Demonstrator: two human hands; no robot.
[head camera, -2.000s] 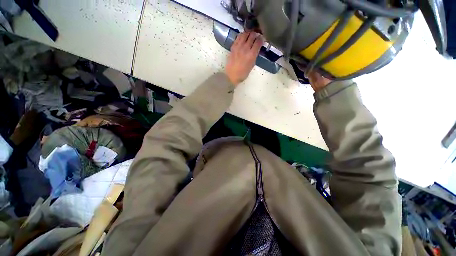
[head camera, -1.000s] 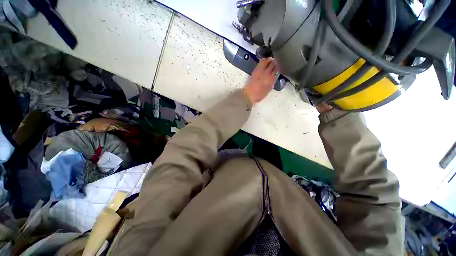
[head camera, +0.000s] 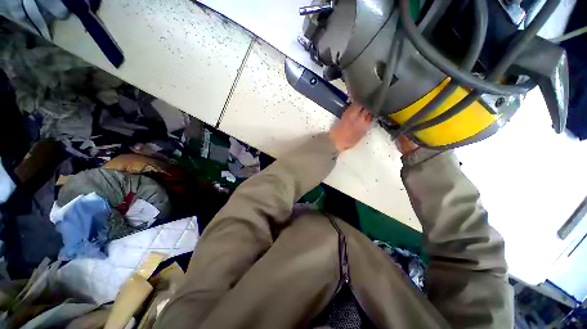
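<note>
The cloth cutting machine (head camera: 367, 58), grey with a yellow band and looped cables, stands at the upper middle and right. Its grey base plate (head camera: 315, 87) lies at the table edge, partly under the motor. My left hand (head camera: 351, 127) is beside the end of the base plate, close under the motor, its fingertips partly hidden. My right hand (head camera: 407, 145) is almost wholly hidden behind the motor; only a bit near the wrist shows, so its grip cannot be seen. The white paper (head camera: 515, 160) spreads right of and behind the machine.
The cream, speckled table (head camera: 174, 58) has a joint left of the machine. A dark strip (head camera: 103, 38) lies at upper left. A short grey bar (head camera: 573, 218) lies on the paper at right. Below left are fabric scraps, a tied grey bundle (head camera: 109, 186) and tan card pieces (head camera: 132, 295).
The table and its joint have shifted right and down in view. My left hand has moved right and down, from the base plate's near side towards its right end. The motor covers more of the view's middle.
</note>
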